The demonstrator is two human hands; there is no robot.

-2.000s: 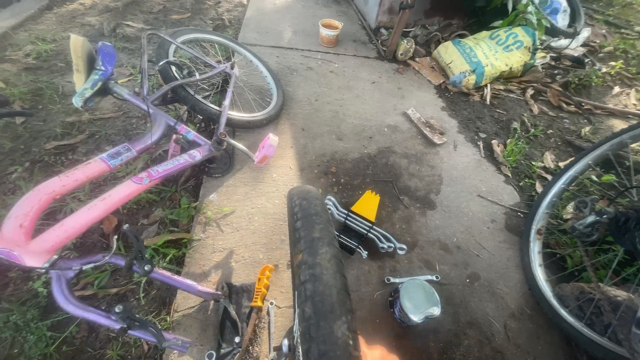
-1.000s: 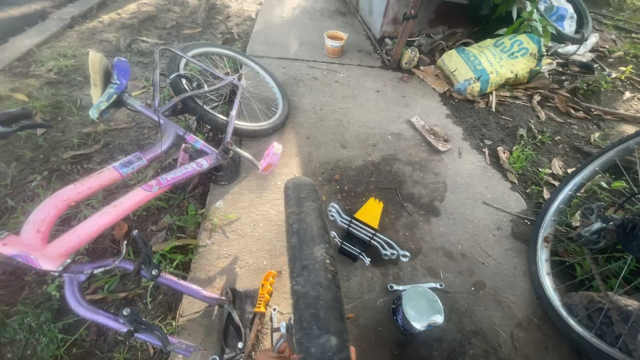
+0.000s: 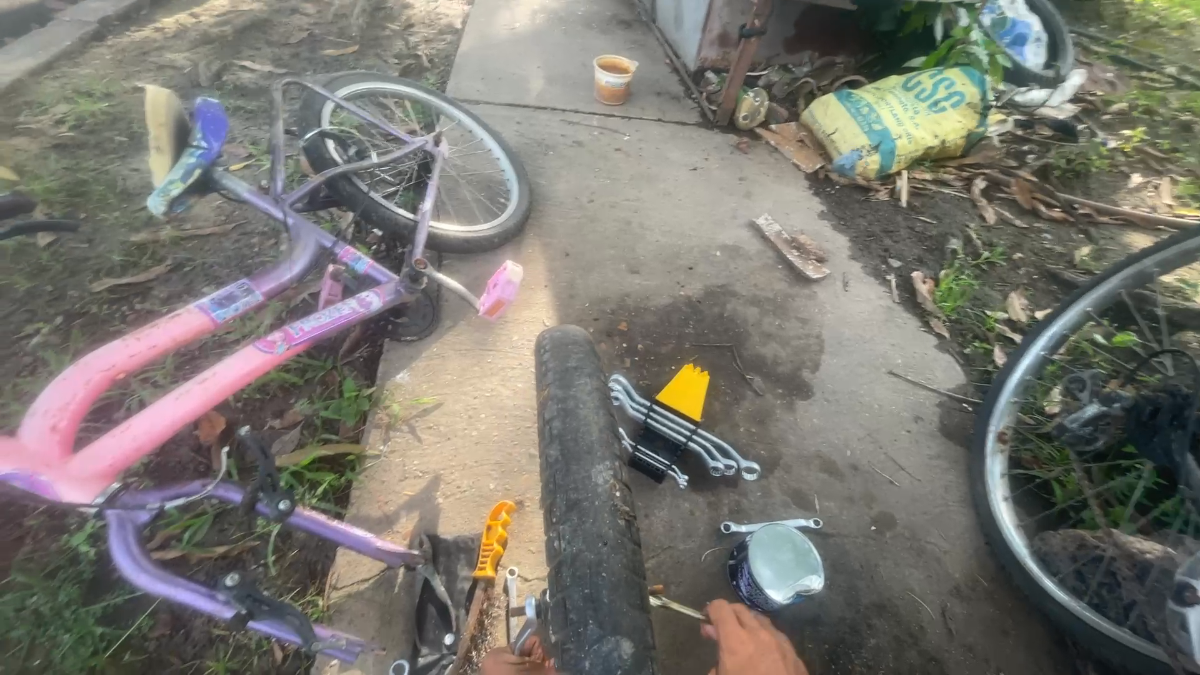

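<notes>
A worn black bicycle tire (image 3: 595, 506) stands upright in front of me, edge on. At the bottom edge, my left hand (image 3: 517, 658) is beside its left side, gripping a metal wrench (image 3: 527, 626) near the axle. To the tire's right, my right hand (image 3: 750, 641) has its fingers on a thin metal rod or handle (image 3: 677, 607) that reaches toward the wheel. Both hands are cut off by the frame. A round tin (image 3: 776, 565) and a combination wrench (image 3: 771, 526) lie close to my right hand. Farther off is a wrench set (image 3: 684, 429) in a black and yellow holder.
A pink and purple bicycle frame (image 3: 234, 375) lies on its side at left. Near my left hand is a saw with an orange handle (image 3: 494, 539). Another bicycle wheel (image 3: 998, 469) stands at right. A plastic tub (image 3: 614, 80) and a yellow sack (image 3: 900, 122) are farther back.
My right hand has come into view at the tire's right side, holding the thin rod. My left hand shows at the wrench on the left side.
</notes>
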